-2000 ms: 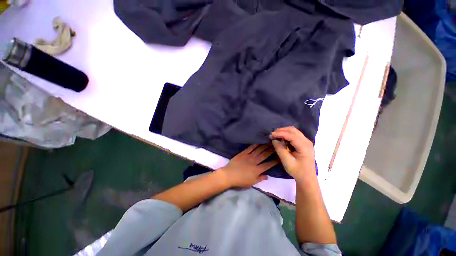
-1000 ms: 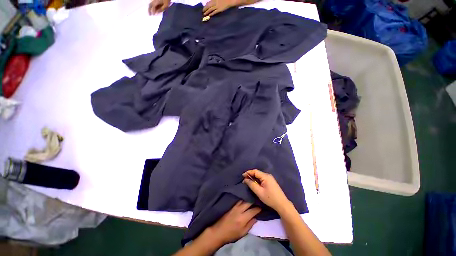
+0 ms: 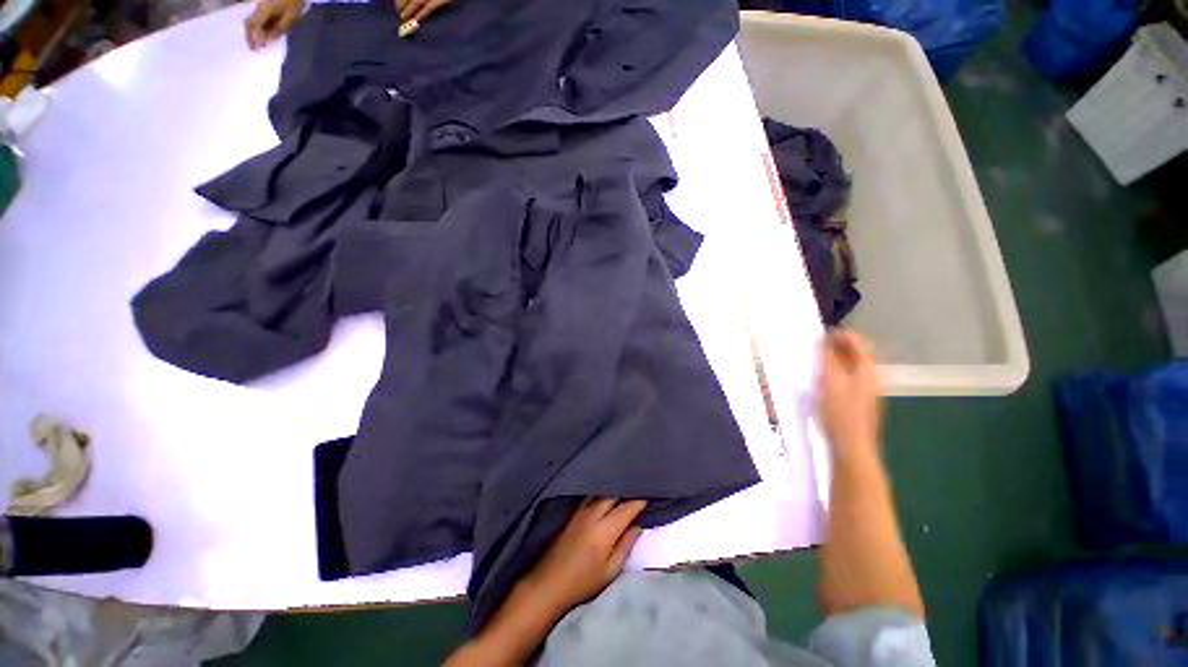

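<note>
A dark garment [image 3: 573, 378] lies on the white table with its near edge folded up. My left hand [image 3: 593, 547] is at this edge, fingers at the fold and their tips partly hidden by cloth; whether it grips the cloth does not show. My right hand [image 3: 849, 371] is off the garment, at the table's right edge beside the bin. It is blurred, and whether it holds anything cannot be told.
More dark garments [image 3: 482, 59] lie up the table, with another person's hands [image 3: 274, 20] at the far side. A black phone [image 3: 332, 508], flask [image 3: 81, 545] and cream cloth [image 3: 55, 467] are at left. A pale bin [image 3: 958, 215] holding dark cloth stands at right.
My right hand has left the garment and moved right to the table edge. The white thread loop on the garment is no longer seen there. The view has shifted rightward.
</note>
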